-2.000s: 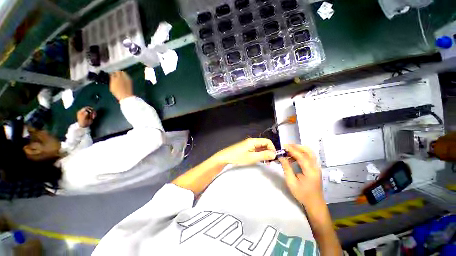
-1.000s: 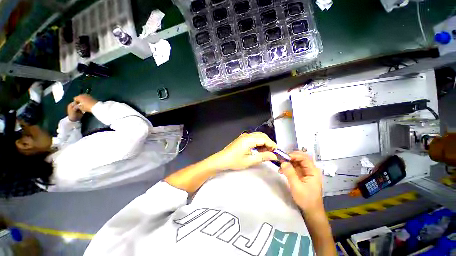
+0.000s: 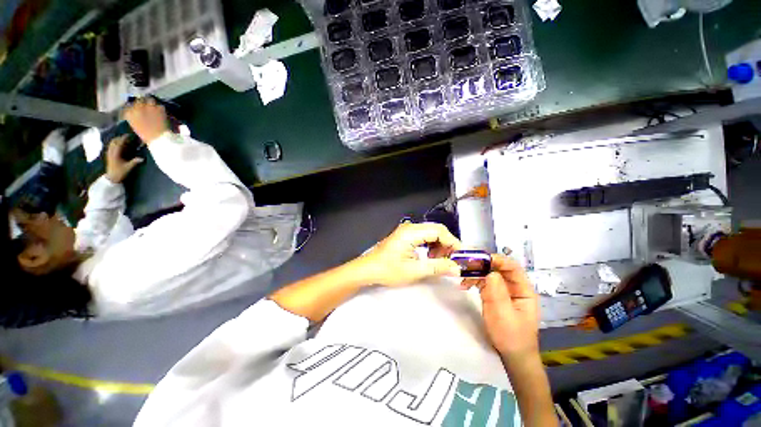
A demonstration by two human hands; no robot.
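A small black rounded watch housing point(image 3: 472, 263) with a glossy face is held in front of my torso, its face turned up towards the camera. My left hand point(image 3: 413, 253) grips its left end between thumb and fingers. My right hand point(image 3: 506, 293) holds its right end with the fingertips. The large clear blister tray point(image 3: 425, 133) lies on the green-matted bench ahead, with rows of black housings in its pockets.
The white machine base point(image 3: 576, 238) is at my right, with a black cable chain point(image 3: 634, 193), an orange cylinder point(image 3: 741, 253) and a handheld meter point(image 3: 632, 298). A coworker point(image 3: 167, 242) sits at left by a white parts tray point(image 3: 167, 50). A loose frame point(image 3: 272, 151) lies on the mat.
The housing has turned from edge-on to face up between my hands. The coworker's hands have moved apart, one reaching up towards the parts tray.
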